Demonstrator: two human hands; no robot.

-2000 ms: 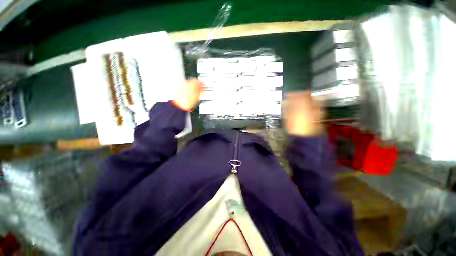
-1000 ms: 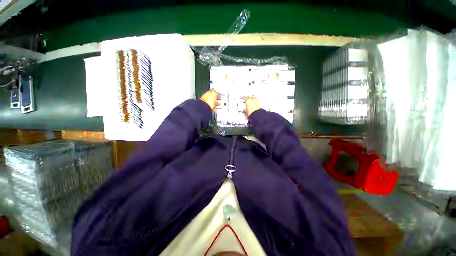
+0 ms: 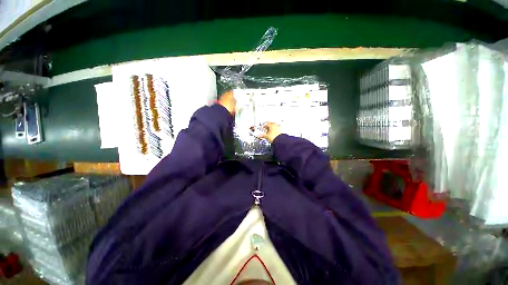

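Note:
A blister tray [image 3: 298, 114] with white and grey bars lies in front of me, with crumpled clear film [image 3: 267, 79] along its far edge. My left hand [image 3: 228, 102] is at the tray's left edge, small in view; its fingertips are hard to make out. My right hand [image 3: 269, 131] is over the tray's lower left part, with fingers bent near a small dark spot; whether it grips anything is not clear. To the left, a white foam block [image 3: 192, 89] carries close rows of small flex-cable parts [image 3: 151, 114] with orange-brown ends.
Stacked blister trays [image 3: 387, 106] stand right of the working tray. A large film-wrapped white pile [image 3: 462, 122] is far right. A red plastic bin [image 3: 404, 192] is below the bench at right. Wrapped tray stacks [image 3: 61, 222] are lower left. A pale strip [image 3: 334, 54] crosses the bench behind the tray.
My right hand first came from right of the tray onto it, then moved slightly left and nearer me. My left hand has moved slightly up to the tray's left edge.

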